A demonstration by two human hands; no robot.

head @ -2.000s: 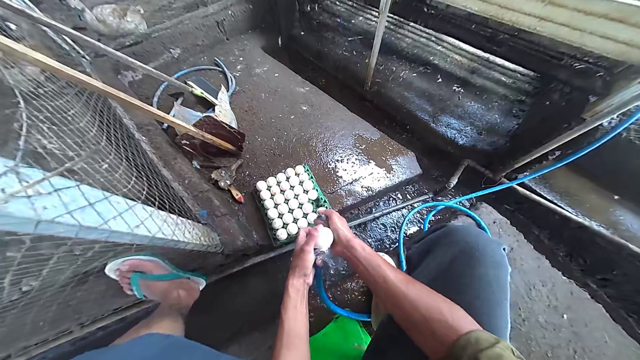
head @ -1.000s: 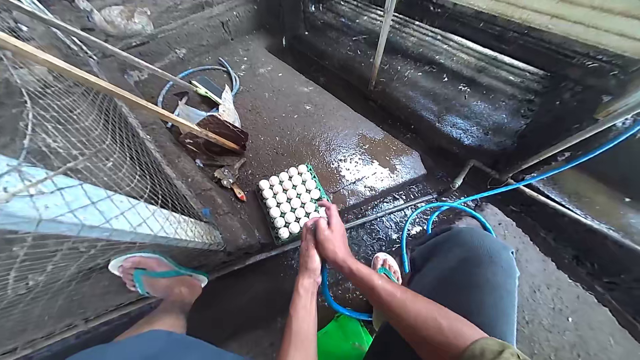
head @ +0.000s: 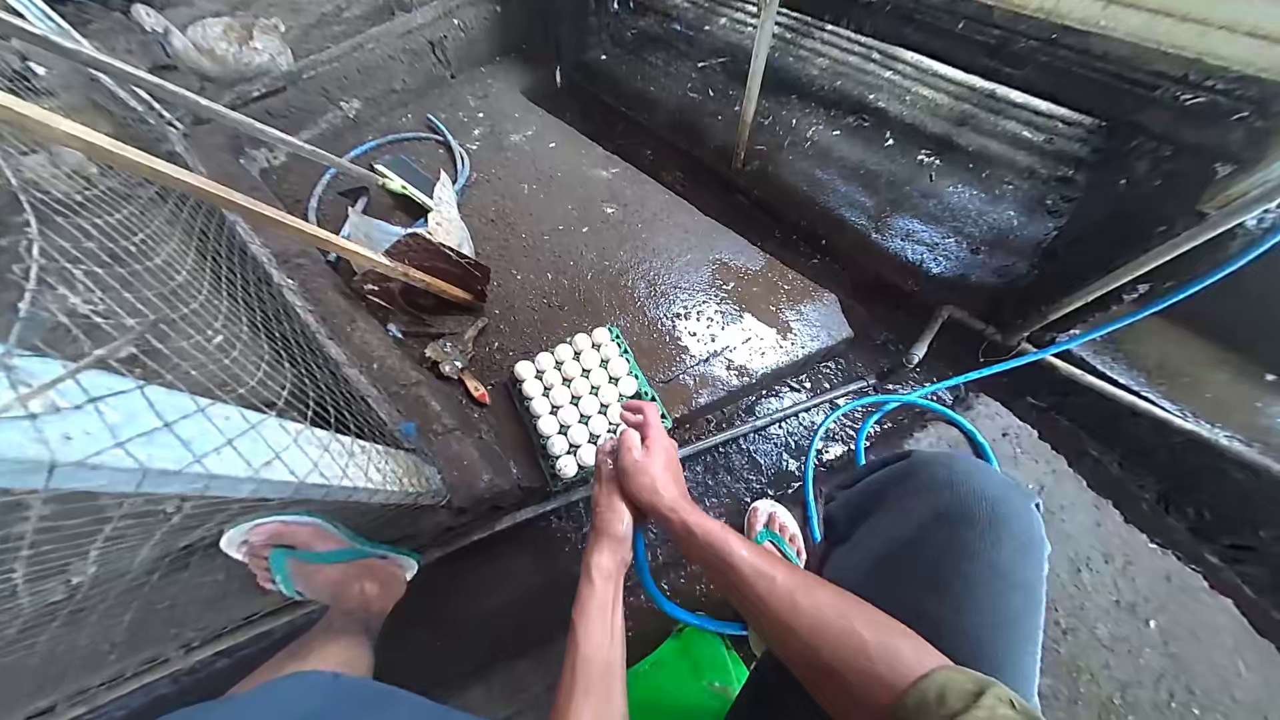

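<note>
My left hand (head: 608,505) and my right hand (head: 650,465) are pressed together at the near right edge of a green egg tray (head: 640,385). A bit of white, seemingly an egg (head: 630,440), shows between the fingers; the palms hide most of it. Rows of white eggs (head: 568,414) fill much of the tray, with green pockets bare along its right side. The blue hose (head: 660,600) runs up from below to beneath my hands, where its end is hidden.
A green plastic container (head: 688,675) is below my forearms. Wire netting (head: 150,230) and a pale beam (head: 200,425) flank the left. A wooden-handled shovel (head: 430,270) and a brush (head: 460,365) lie beyond the tray. Wet concrete (head: 720,310) and a metal pipe (head: 780,415) are to the right.
Two seconds ago a white egg showed plainly between my hands, with water around it; now the hands are closed together and cover most of what they hold.
</note>
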